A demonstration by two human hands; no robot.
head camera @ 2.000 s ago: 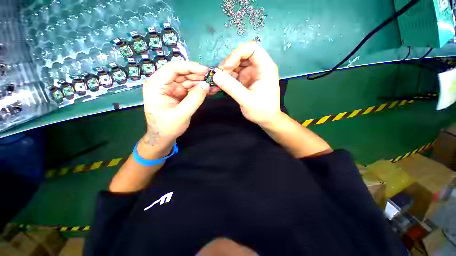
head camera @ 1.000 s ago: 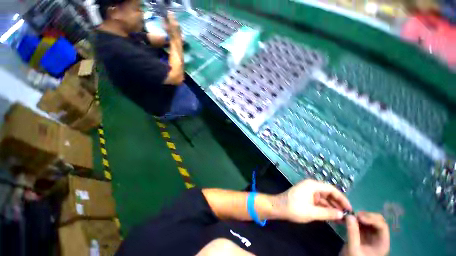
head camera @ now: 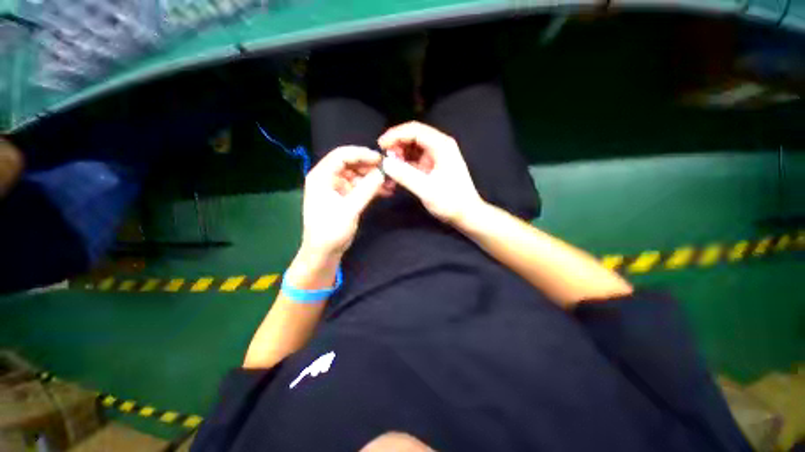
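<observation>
A small dark piece, likely a watch module (head camera: pixel 383 162), is pinched between the fingertips of both hands above my lap; it is mostly hidden by the fingers and blurred. My left hand (head camera: pixel 337 196) holds it from the left, with a blue strap (head camera: pixel 309 292) around the wrist. My right hand (head camera: pixel 430 170) holds it from the right, thumb and index finger meeting my left fingertips. No screwdriver shows in the frame.
The green bench edge (head camera: pixel 353 33) curves across the top. A blurred clear tray (head camera: pixel 106 35) lies at the upper left. Another person's blue-clad leg (head camera: pixel 84 199) is at the left. A thin blue cord (head camera: pixel 284 146) hangs by my left hand. Yellow-black tape and cardboard boxes are on the floor.
The view has swung back from the neighbouring person and trays to my lap. Both hands still hold the small piece together, now below the bench edge instead of beside the trays.
</observation>
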